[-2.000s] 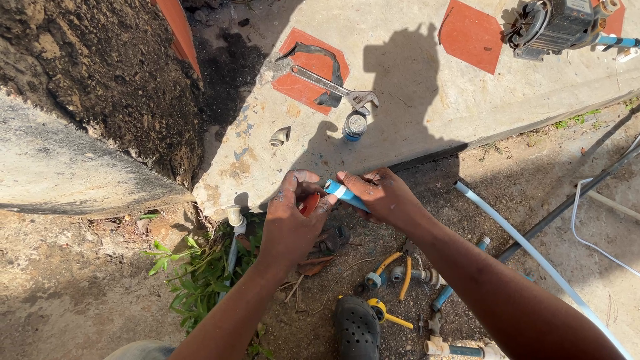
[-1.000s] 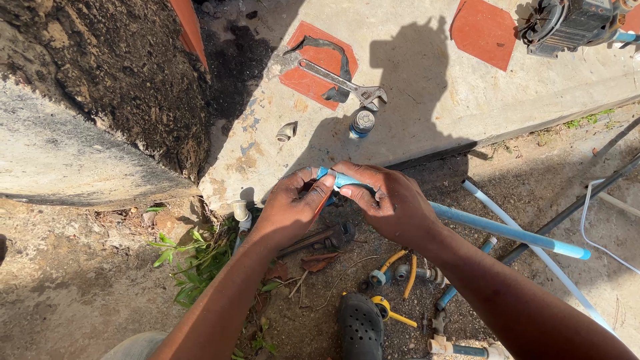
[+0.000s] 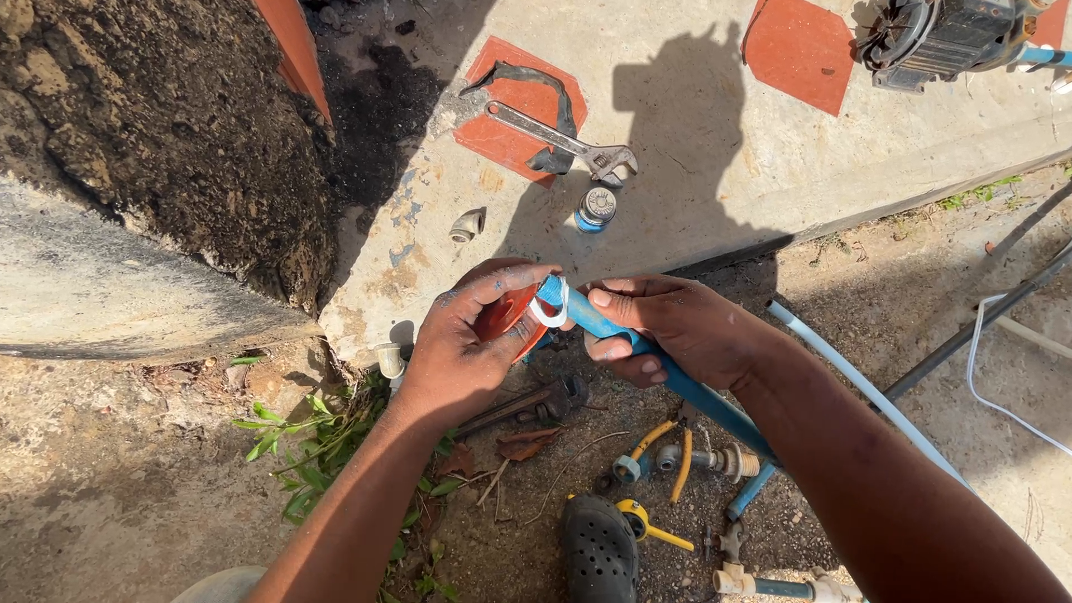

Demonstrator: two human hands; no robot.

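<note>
My right hand (image 3: 662,327) grips a blue plastic pipe (image 3: 712,406) near its threaded end, which points up and left. My left hand (image 3: 477,335) holds a red-orange round spool (image 3: 505,314), partly hidden by the fingers, close against that end. A loop of white thread-seal tape (image 3: 548,314) hangs around the threads. Above the hands, on the concrete ledge, are a small blue can with a metal lid (image 3: 596,208), an adjustable wrench (image 3: 561,142), a strip of black rubber (image 3: 559,92) and a metal elbow fitting (image 3: 467,225).
A pipe wrench (image 3: 536,406), yellow-handled pliers (image 3: 682,456), a yellow-handled valve (image 3: 649,523) and pipe fittings (image 3: 724,461) lie on the ground. A black clog (image 3: 599,548) is at the bottom. An electric motor (image 3: 942,38) stands upper right. Light blue pipe (image 3: 863,389) lies right.
The threaded pipe end, hidden by my fingers a second ago, now shows with the white tape looped around it. My hands have shifted slightly apart; both still hold the pipe and the spool.
</note>
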